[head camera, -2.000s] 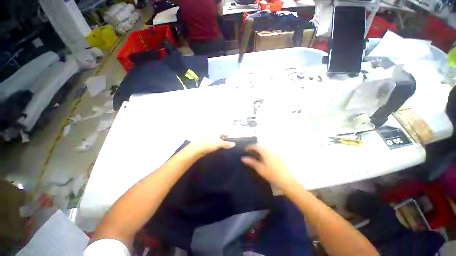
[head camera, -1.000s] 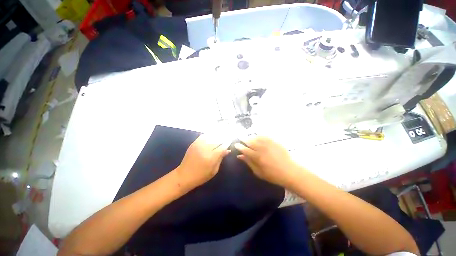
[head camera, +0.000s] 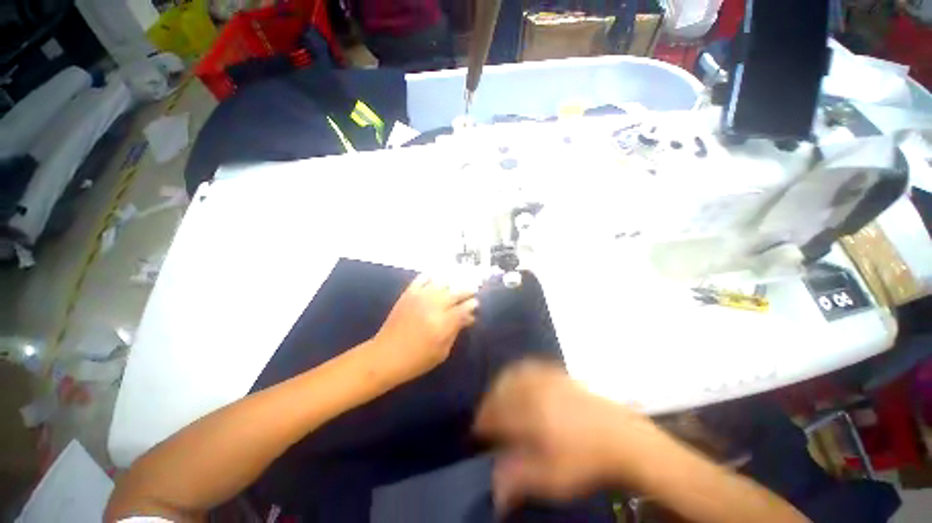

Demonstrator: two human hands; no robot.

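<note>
A dark navy cloth panel (head camera: 347, 332) lies on the white sewing machine table (head camera: 276, 235) and hangs over its front edge. Its far edge is at the presser foot (head camera: 510, 268). My left hand (head camera: 427, 325) presses on the cloth just left of the foot, fingers together. My right hand (head camera: 542, 429) is blurred, low over the cloth near the table's front edge; whether it grips cloth cannot be told. A greyer piece (head camera: 434, 495) shows below. The machine head (head camera: 654, 209) is washed out by glare.
Yellow-handled snips (head camera: 731, 297) and a control panel (head camera: 837, 293) lie at right. A black phone (head camera: 782, 66) stands above the machine. Behind are a pale blue tub (head camera: 613, 82), navy pieces with reflective tape (head camera: 296, 117) and a red basket (head camera: 268, 46). A person (head camera: 404, 26) is behind.
The navy panel's far edge has come to the presser foot. My right hand has left the foot area and moved down towards me. My left hand stays on the cloth beside the foot.
</note>
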